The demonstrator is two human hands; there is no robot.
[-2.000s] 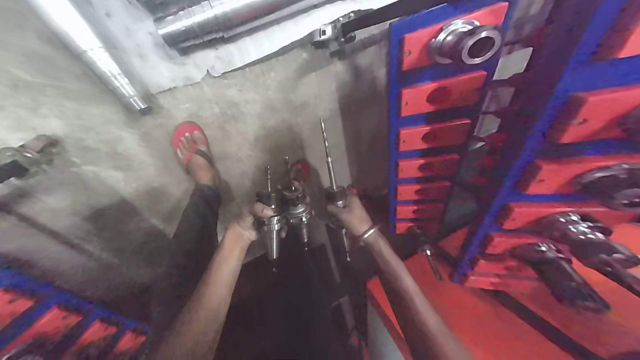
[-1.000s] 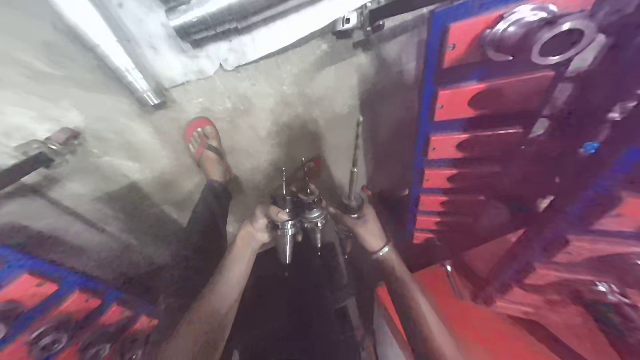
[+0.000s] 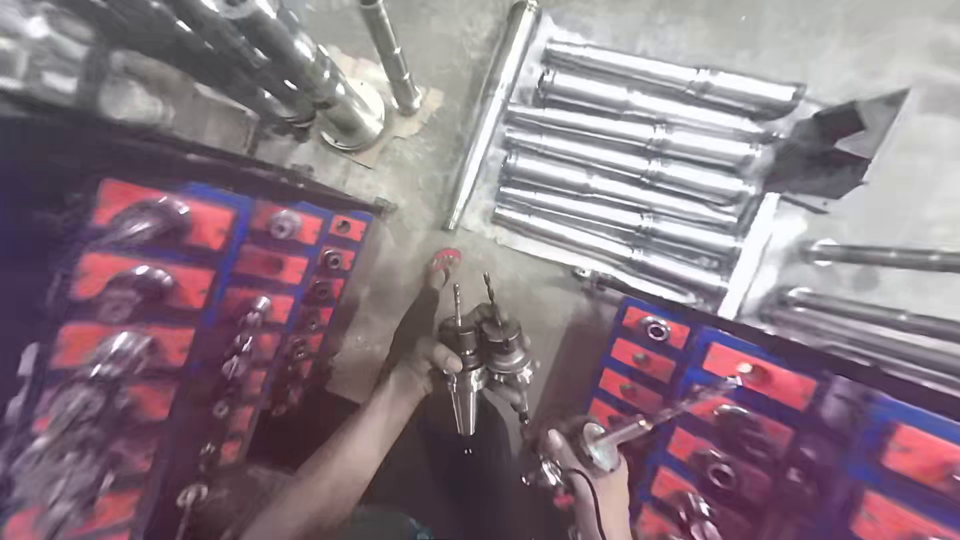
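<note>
Two metal tool holders with drill bits are together at the lower centre, their bits pointing up the view. My left hand (image 3: pixel 431 367) grips the left tool holder (image 3: pixel 466 375), whose taper points down. The right tool holder (image 3: pixel 506 349) sits against it, partly hidden behind. Lower right, my right hand (image 3: pixel 592 472) is closed on another tool holder (image 3: pixel 600 444) with a long drill bit (image 3: pixel 679 409), which points up and right across the right-hand rack. A wristband or cord runs near that hand.
Blue and red tool racks with metal holders stand at left (image 3: pixel 244 202) and right (image 3: pixel 697 352). Several polished metal shafts (image 3: pixel 622 165) lie on the floor ahead. Thick upright cylinders (image 3: pixel 352 112) are at the upper left. A foot in a red sandal (image 3: pixel 445 259) is on the floor.
The view has swung widely, bringing the row of shafts and the left rack into sight. My right hand has moved away from my left, and its long drill bit has tilted to the right.
</note>
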